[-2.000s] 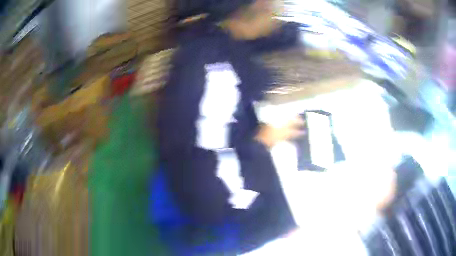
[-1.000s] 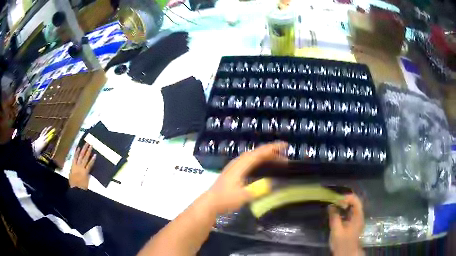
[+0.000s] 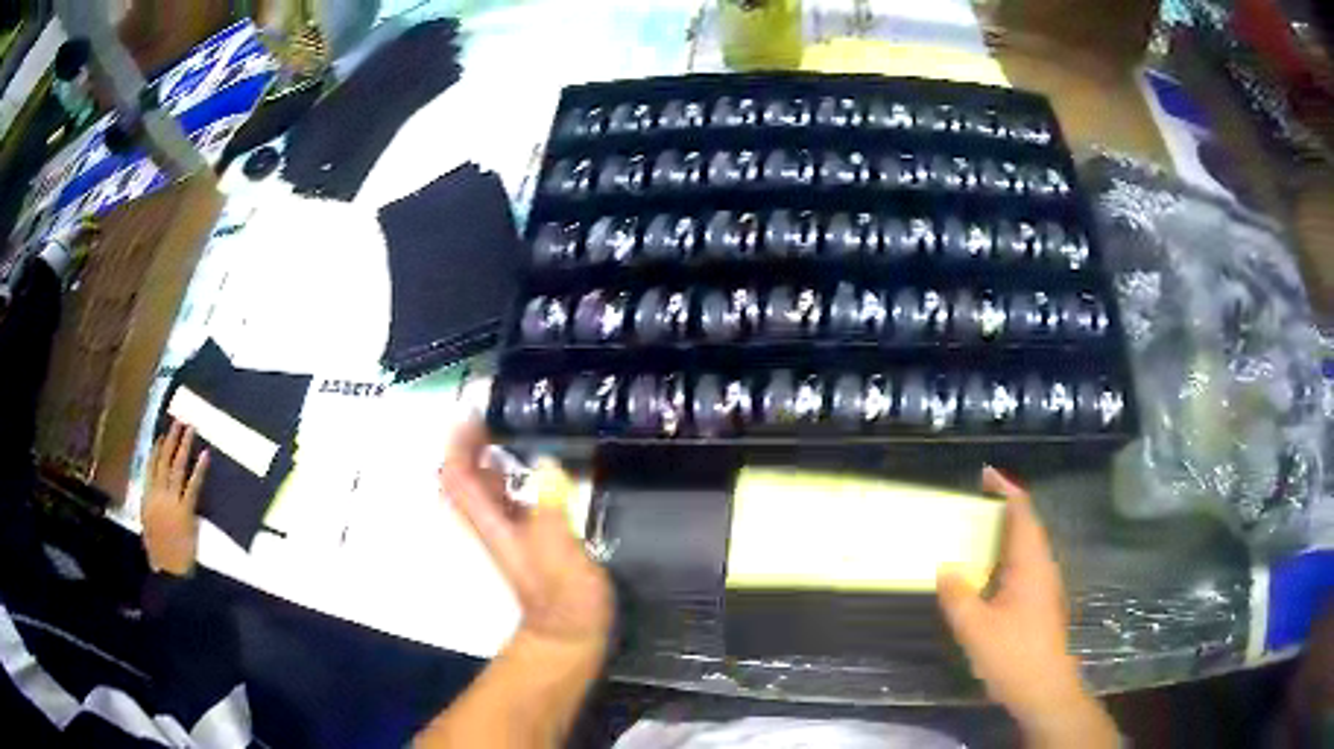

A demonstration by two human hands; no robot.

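The yellow backing sheet (image 3: 856,534) lies flat in front of the tray, with a black area (image 3: 827,622) along its near side. My right hand (image 3: 1012,607) holds the sheet's right end, thumb on top. My left hand (image 3: 534,549) is to the left of the sheet, near the tray's front left corner, with a yellow finger cot (image 3: 555,495) on one digit. Its fingers are apart; a small shiny, blurred patch shows between them and I cannot tell if it is held. The black divided tray (image 3: 812,438) holds rows of round black units with glints.
Black die-cut sheets (image 3: 446,271) lie left of the tray, with more dark sheets (image 3: 378,110) behind. A neighbour's hand (image 3: 171,505) rests by a black sheet with a pale strip (image 3: 223,430). Crinkled clear plastic (image 3: 1207,344) lies right of the tray. A yellow-green container (image 3: 764,32) stands behind it.
My left hand has moved left, away from the yellow sheet. The sheet was raised and curved between my hands; it now lies flat. The view has shifted closer over the tray.
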